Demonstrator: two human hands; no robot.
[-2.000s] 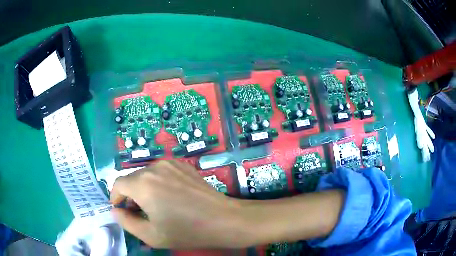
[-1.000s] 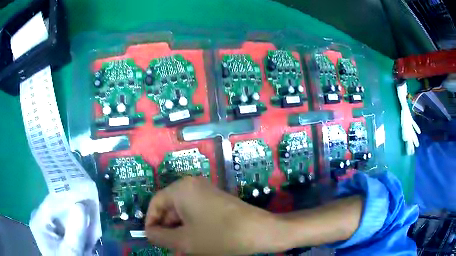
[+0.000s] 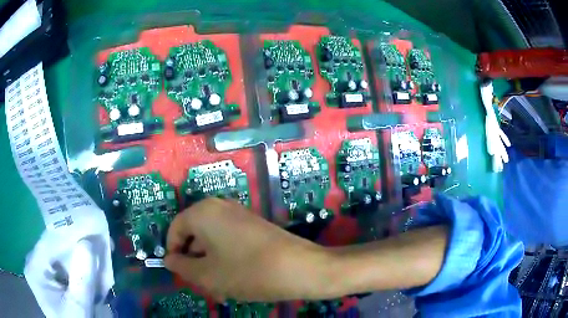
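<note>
My left hand [image 3: 71,270], in a white glove at the lower left, holds the lower end of a long printed label strip [image 3: 38,149]. My bare right hand [image 3: 230,254] is over the lower left of the tray. Its pinched fingertips are at the right end of a small white label [image 3: 154,263], at the lower edge of a green circuit board [image 3: 146,208]. Whether the label touches the board is hard to tell. My hand partly covers the neighbouring board [image 3: 215,177]. The upper-row boards carry white labels on their black parts [image 3: 130,129].
The clear tray [image 3: 249,81] holds several boards over red sheets. A black label holder [image 3: 47,37] is cut off at the upper left. A white glove [image 3: 494,127] lies at the right, below a red bar [image 3: 529,63]. Blue cloth [image 3: 539,192] shows at the right edge.
My right hand has moved from the strip to the lower-left board with a small label. The label is now closer to the board's edge. The view has shifted, so everything sits further up and left.
</note>
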